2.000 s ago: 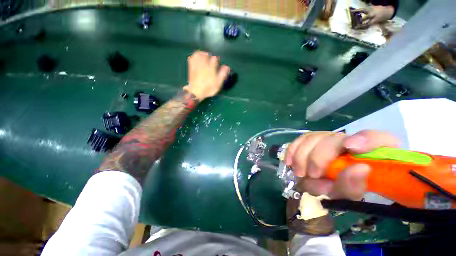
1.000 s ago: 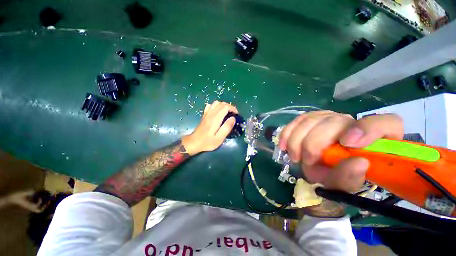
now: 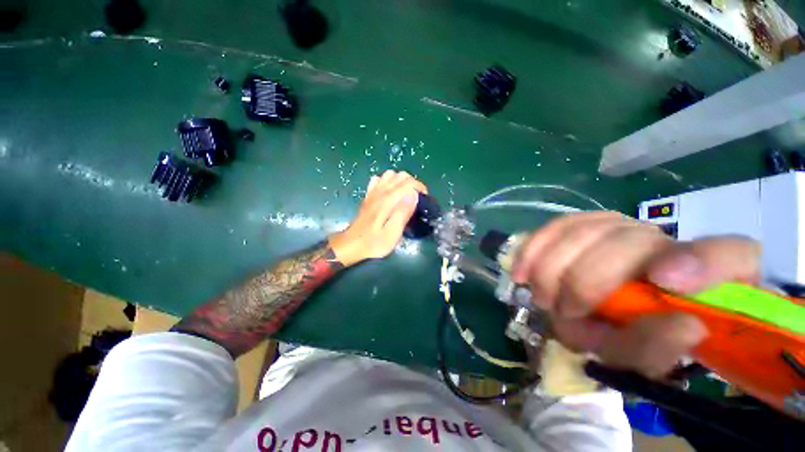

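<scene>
My left hand (image 3: 383, 219) holds a black finned housing (image 3: 422, 216) on the dark-green surface, fingers over its left side. My right hand (image 3: 609, 278) is closed around the orange electric screwdriver (image 3: 706, 340) with its lime-green strip. The silver nozzle head (image 3: 455, 231) is at the housing's right side; whether it touches is unclear. A clear feed hose (image 3: 547, 187) and a yellowish air line (image 3: 461, 328) loop from it. A cream tape wrap (image 3: 563, 369) sits below my right hand.
Three black housings (image 3: 269, 99) lie grouped at the left. Another housing (image 3: 494, 88) lies further up. Bright specks (image 3: 394, 150) scatter beyond my left hand. A grey post (image 3: 697, 132) and white box (image 3: 781, 221) stand at right. A cardboard box (image 3: 75, 305) with black parts is lower left.
My left hand has come back from further up the surface with a housing, now beside the nozzle. Since one second ago, my right hand and screwdriver have shifted slightly right and down.
</scene>
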